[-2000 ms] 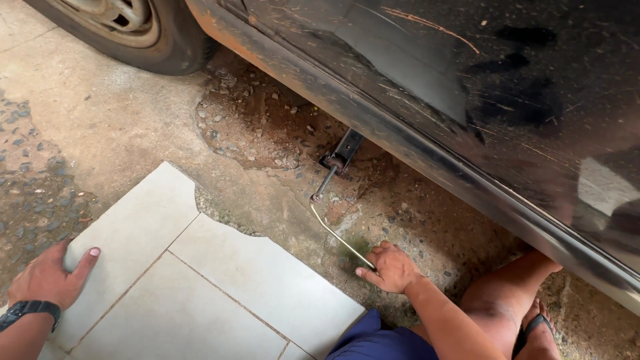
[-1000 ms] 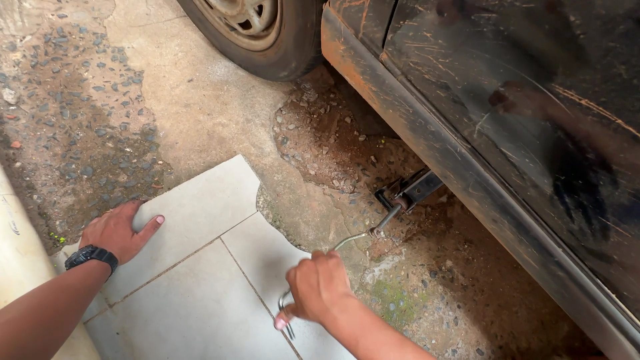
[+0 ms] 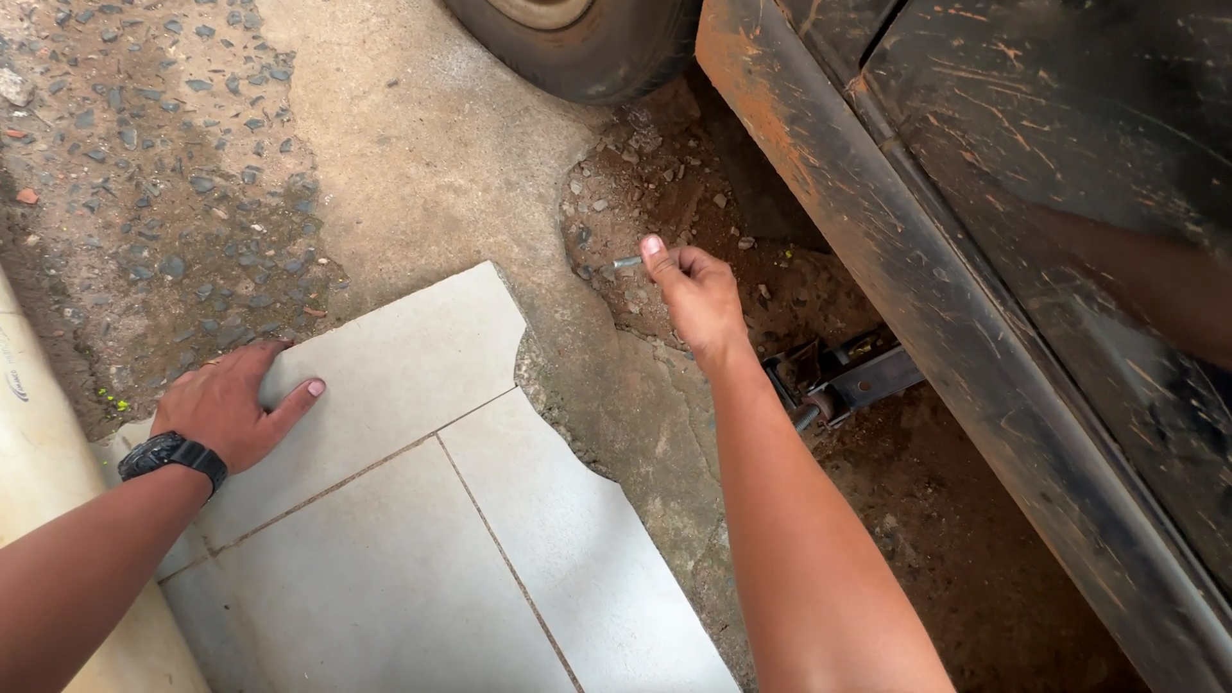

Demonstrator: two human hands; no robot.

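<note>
My right hand (image 3: 698, 294) is closed on a thin metal crank rod, whose end (image 3: 628, 262) pokes out past the thumb above the gravelly dirt. The rest of the rod is hidden by my hand and forearm. To the right of that forearm, a dark metal car jack (image 3: 861, 380) lies low under the sill (image 3: 866, 231) of a dark car. My left hand (image 3: 236, 404), with a black watch on the wrist, rests flat with fingers apart on the pale floor tiles (image 3: 385, 520), near their outer edge.
A car tyre (image 3: 616, 58) stands at the top, ahead of the scratched, muddy car door (image 3: 1088, 173). Rough concrete (image 3: 433, 164) and stony ground (image 3: 192, 192) lie beyond the tiles. A cream-coloured rounded edge (image 3: 58, 472) runs along the left.
My right hand has moved from over the tiles up to beside the gravel patch, with the crank rod still in it. My left hand stays on the tiles. The view has shifted.
</note>
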